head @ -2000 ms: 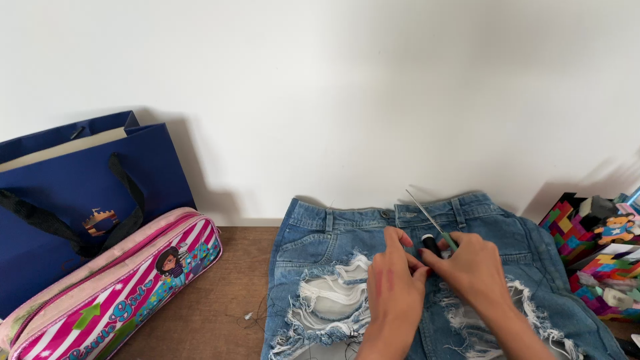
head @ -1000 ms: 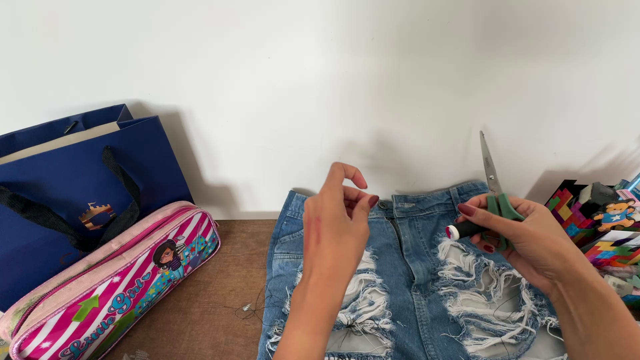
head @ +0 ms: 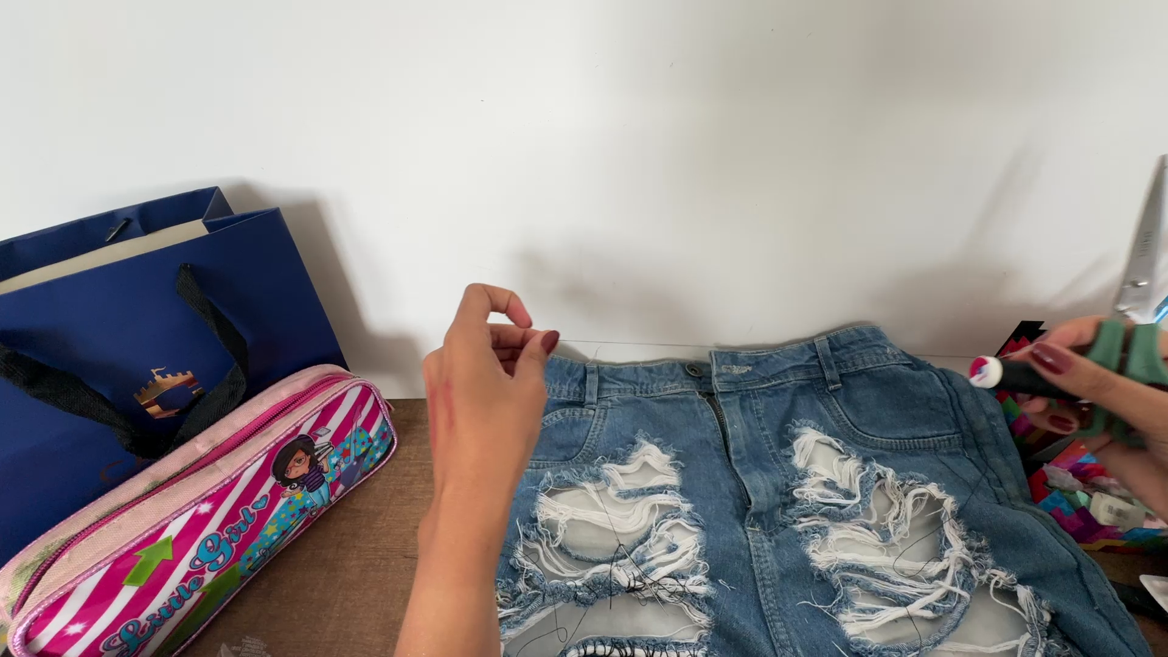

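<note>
My left hand (head: 488,392) pinches the end of a thin dark thread (head: 657,344) between thumb and fingertips, above the waistband's left part. The thread runs nearly level across to my right hand (head: 1095,392), at the right edge. That hand holds a spool of dark thread (head: 1031,376) with a white end, together with green-handled scissors (head: 1136,283), blades pointing up. Beneath the thread lie ripped blue denim shorts or jeans (head: 757,474), with frayed white threads around the holes. Loose black threads (head: 639,579) lie over the left tear. The garment's lower part is out of view.
A pink striped pencil case (head: 210,520) lies at the left before a navy paper bag (head: 274,292) with black handles. The brown wooden table (head: 365,547) shows between case and denim. Colourful patterned boxes (head: 1068,484) stand at the right, and a white wall (head: 584,164) rises behind.
My hands were together over the waistband and have moved apart, the right one far to the right with spool and scissors. A length of thread now stretches between them.
</note>
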